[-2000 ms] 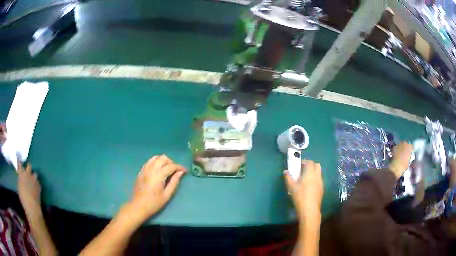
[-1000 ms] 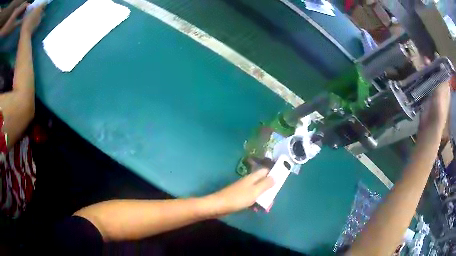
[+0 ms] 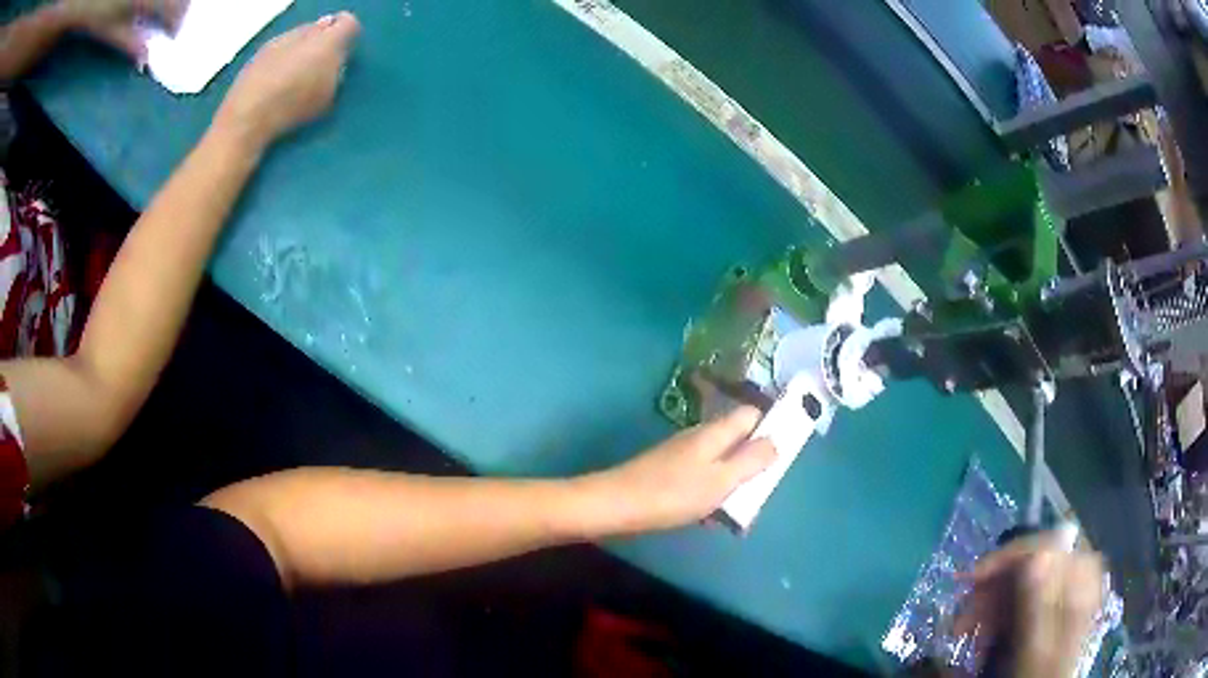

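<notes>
My left hand (image 3: pixel 689 474) holds the flat handle of a white appliance housing (image 3: pixel 779 457). The housing's round barrel is at the press fixture, with a white piece against its open side. The dark press head (image 3: pixel 960 355) meets this white piece; the exact contact is hidden. The green press base (image 3: pixel 729 338) lies under the barrel. My right hand (image 3: pixel 1047 596), blurred near the bottom right, is closed around the grip end of the thin metal press lever (image 3: pixel 1037 457).
At the upper left a neighbouring worker's arms and hands (image 3: pixel 285 80) are by a white sheet (image 3: pixel 199 47). A clear plastic sheet (image 3: pixel 947 556) lies at lower right. The pale edge rail (image 3: pixel 742 126) runs behind the press, with the conveyor and cartons beyond.
My right hand has come down from the top of the press to the lower right with the lever. My left hand still holds the housing at the fixture. The neighbour's arm reaches further in.
</notes>
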